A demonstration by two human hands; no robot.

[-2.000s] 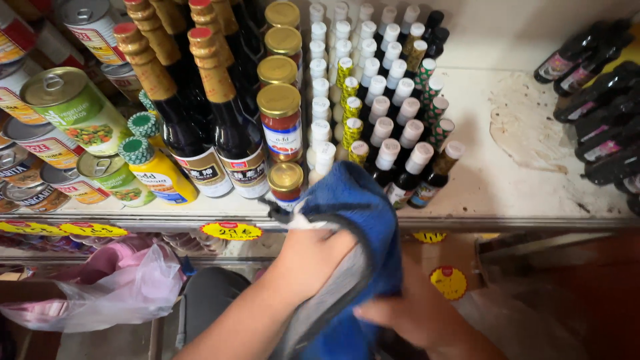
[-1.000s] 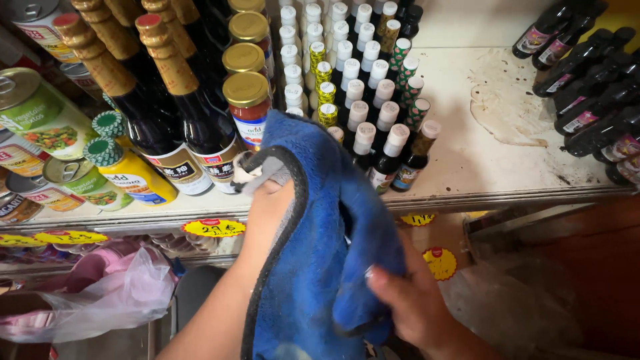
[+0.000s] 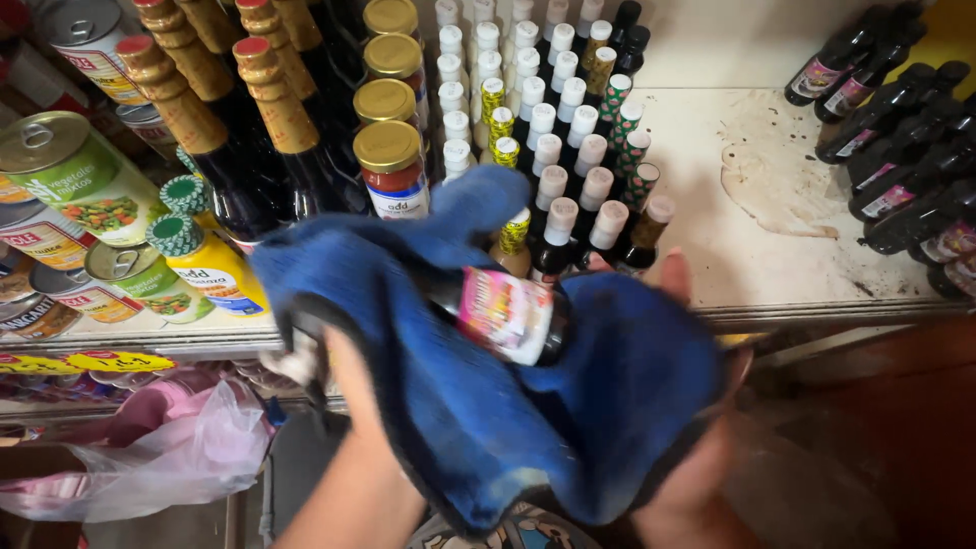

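A blue cloth with a dark edge (image 3: pixel 427 381) is spread across both hands in front of the shelf. In its folds lies a small dark bottle with a pink and white label (image 3: pixel 507 316), on its side. My left hand (image 3: pixel 358 404) is under the cloth's left part, its fingers mostly hidden. My right hand (image 3: pixel 705 450) supports the right part from beneath and behind, with fingertips showing above the cloth's far edge. Just beyond stand rows of small bottles with white caps (image 3: pixel 560 221) and a jar with a gold lid (image 3: pixel 389 168).
The white shelf (image 3: pixel 686 274) has a stained patch at right, beside dark bottles with pink labels (image 3: pixel 888 198). Tall gold-necked bottles (image 3: pixel 278 114), a yellow mustard bottle (image 3: pixel 213 267) and cans (image 3: pixel 80 175) stand at left. A plastic bag with pink items (image 3: pixel 183 442) sits below.
The cloth, bunched and folded over before, is now opened out, showing the labelled bottle in it. My right hand has moved from the cloth's near side to beneath its right part.
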